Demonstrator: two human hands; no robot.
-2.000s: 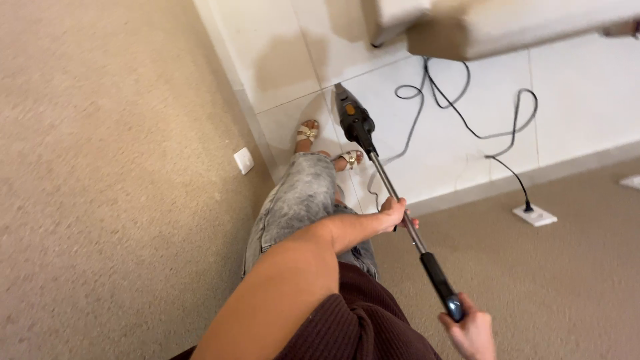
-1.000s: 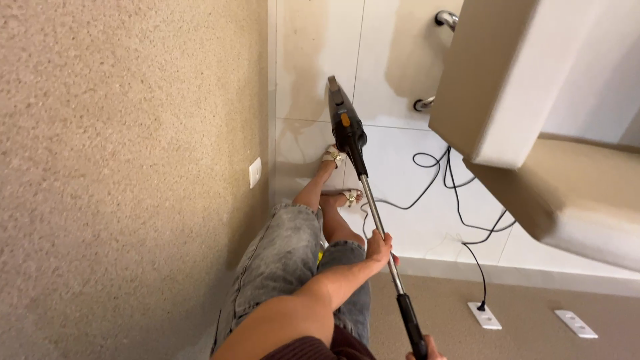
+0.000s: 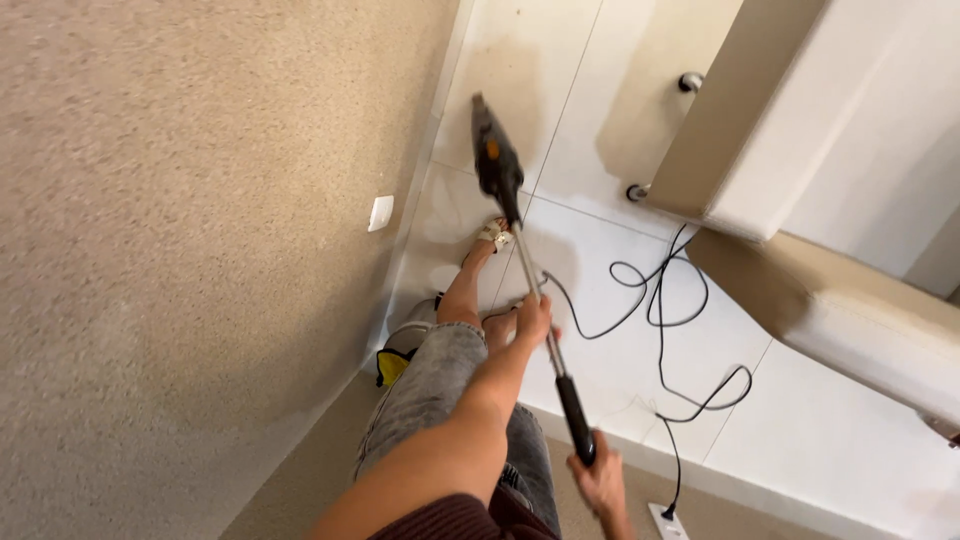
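A black stick vacuum cleaner [image 3: 496,161] with an orange button and a narrow nozzle reaches over the white tiled floor; whether the nozzle touches the tiles I cannot tell. My left hand [image 3: 534,319] grips its metal tube about midway. Lower down, my right hand [image 3: 600,472] is closed around the end of the black handle [image 3: 576,420]. A black power cord [image 3: 661,330] lies in loops on the tiles and ends in a plug at a white wall socket [image 3: 667,521]. The vacuum's head is slightly blurred.
A beige upholstered seat [image 3: 757,127] with metal legs [image 3: 690,81] stands at the right. Along the left rises a speckled beige wall [image 3: 225,187] with a white wall plate [image 3: 381,213]. A grey and yellow object [image 3: 394,365] sits beside my legs, near my sandalled foot [image 3: 496,234].
The vacuum's nozzle has moved away from my feet, farther along the floor beside the left wall. Both hands have stayed on the vacuum. The view has shifted, showing more of the seat.
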